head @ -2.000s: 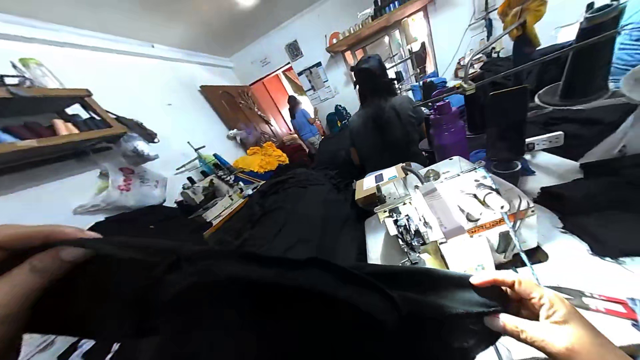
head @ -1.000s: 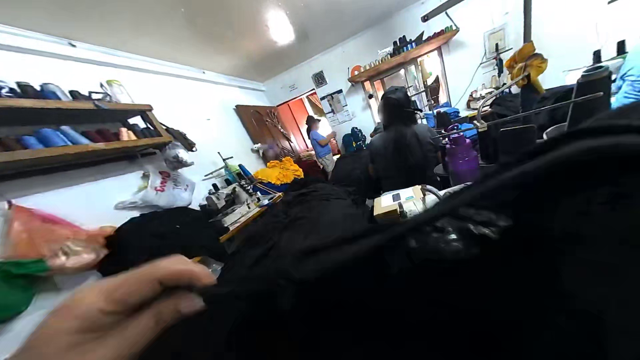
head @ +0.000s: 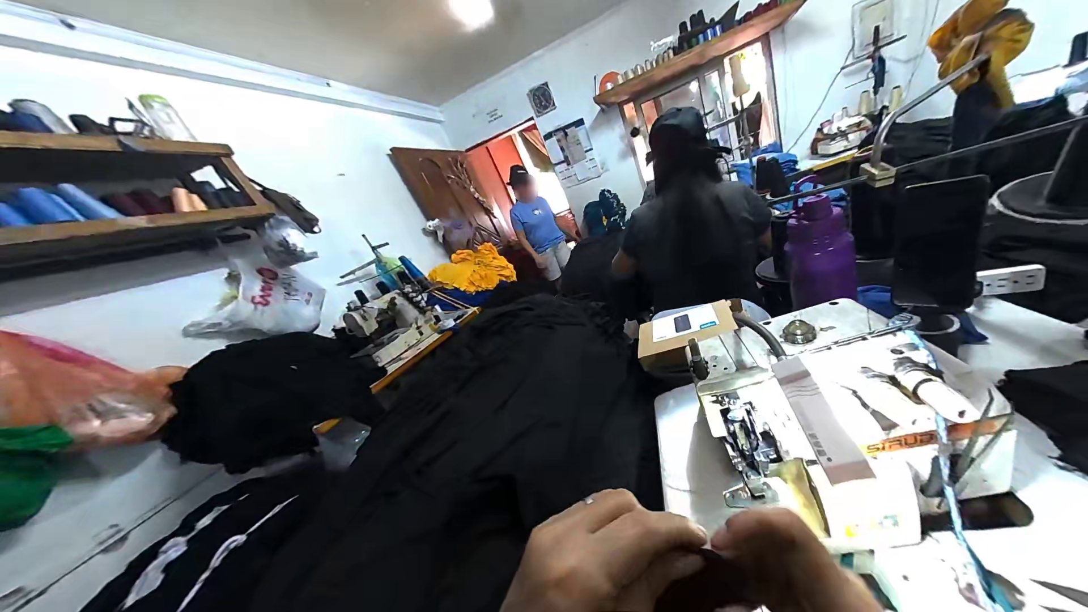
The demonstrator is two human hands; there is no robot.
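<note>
Both hands are close together at the bottom, just in front of an overlock sewing machine (head: 850, 433). My left hand (head: 599, 552) pinches the edge of a dark fabric piece (head: 705, 582), a ring on one finger. Almost touching it, my right hand (head: 790, 561) grips the same cloth, its fingertips curled and partly blurred. Most of this piece is hidden by the hands and the frame's lower edge. Black fabric (head: 527, 408) lies in a large heap to the left of the machine, whose presser foot area faces the hands.
A cardboard box (head: 687, 336), a purple bottle (head: 822, 251) and a phone (head: 939, 242) stand behind the machine. Thread cones fill a wooden shelf (head: 127, 225) at left. One person (head: 697, 221) sits ahead with their back turned; another (head: 537, 223) stands near the doorway.
Two seconds ago the hands were wide apart, stretching black cloth across the view. Now they are together before the machine, and the raised cloth that covered it one second ago is down.
</note>
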